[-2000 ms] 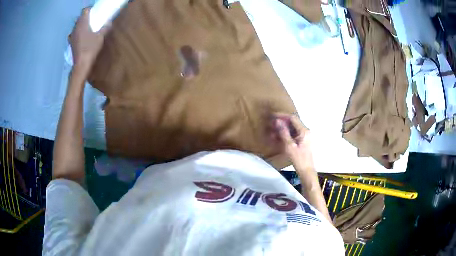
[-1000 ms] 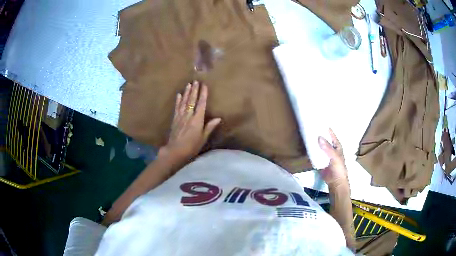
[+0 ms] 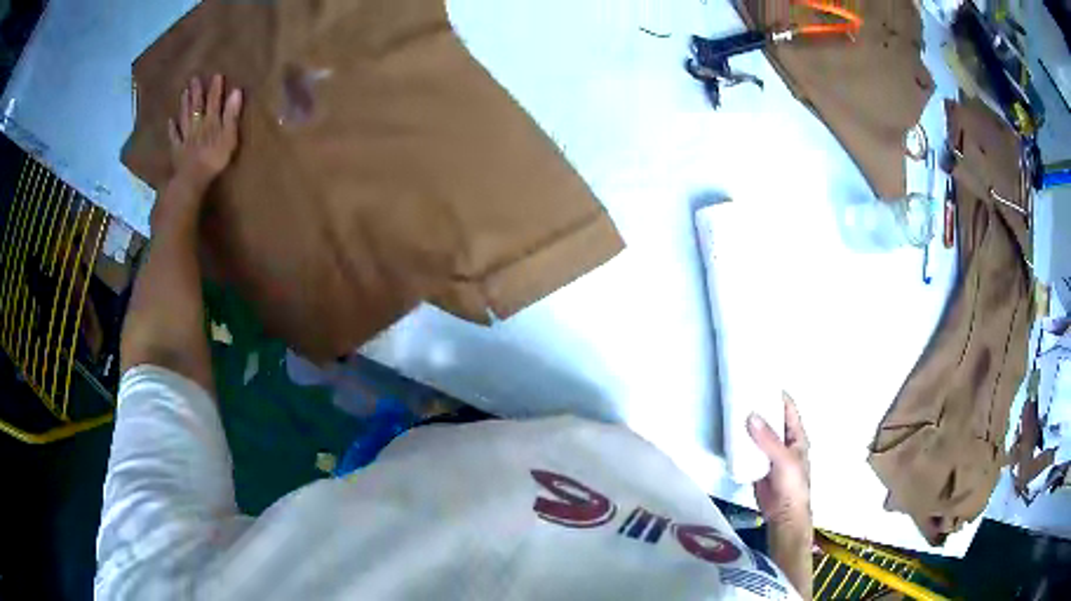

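A brown garment panel [image 3: 388, 176] lies at the left of the white table, its near edge hanging over the table edge. A dark wet stain [image 3: 301, 94] shows on it. My left hand [image 3: 207, 132] lies flat on the panel's left part, left of the stain, fingers slightly spread. A long white piece [image 3: 731, 329], like a rolled or folded sheet, lies right of the panel. My right hand [image 3: 785, 456] is at its near end, thumb over its edge; the fingers' underside is hidden.
A dark air gun [image 3: 726, 56] with an orange hose [image 3: 828, 19] lies at the top. At the right are a clear jar [image 3: 918, 217], a thin pen [image 3: 929, 252] and more brown pieces [image 3: 969, 340]. Yellow racks [image 3: 56, 282] stand beyond the table edge.
The panel has shifted left, with my left hand moving to its left part. The white piece was in my left hand at first; now it is at my right hand. The air gun has come into view.
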